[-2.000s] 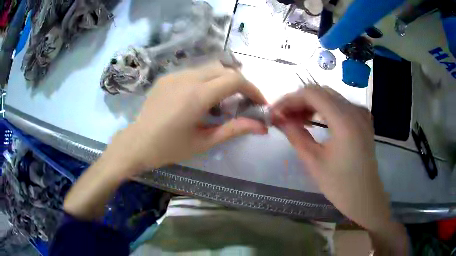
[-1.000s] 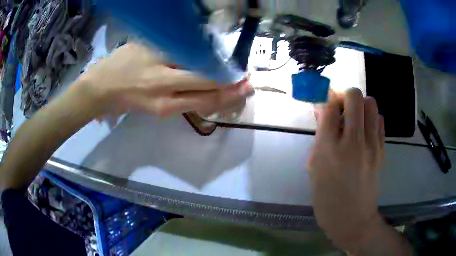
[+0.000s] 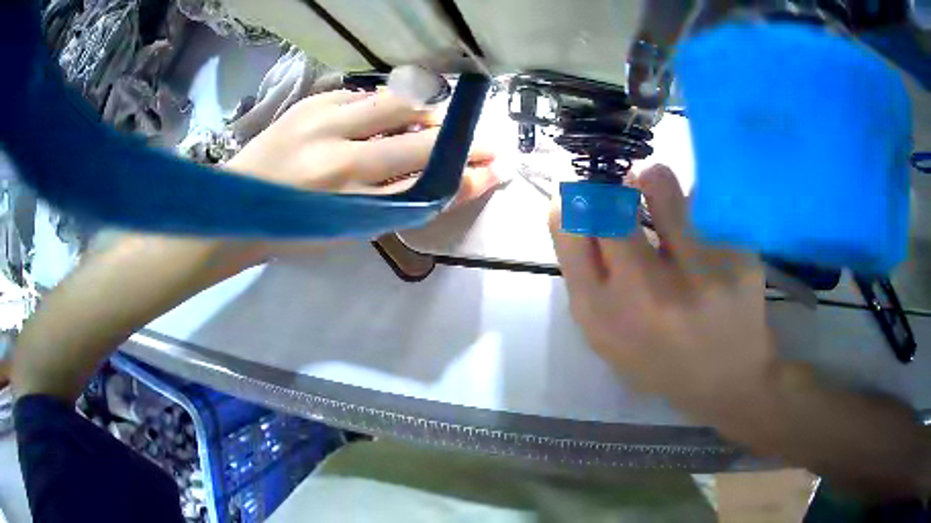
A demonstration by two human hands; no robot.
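The sewing machine's pale head fills the top, with a blue curved guard [image 3: 255,209] and a blue tension knob [image 3: 599,209] hanging in front. My left hand [image 3: 352,143] lies at the left of the needle area, partly behind the guard, fingertips together on the bed; what they hold is hidden. My right hand [image 3: 664,306] is right of the needle area, its fingertips partly behind the knob, so its grip cannot be made out. A thin pale strand [image 3: 531,182] shows on the bed between the hands. Grey fabric pieces [image 3: 117,66] are heaped at the upper left.
A large blue part [image 3: 796,143] is close at the upper right. Black thread snips [image 3: 886,319] lie at the right. A measuring scale [image 3: 429,424] runs along the table's front edge. A blue plastic basket [image 3: 209,439] with grey pieces stands below the left edge.
My hands have moved from above the table to either side of the needle area. The view has moved closer to the machine head, and the blue guard now crosses in front of my left hand.
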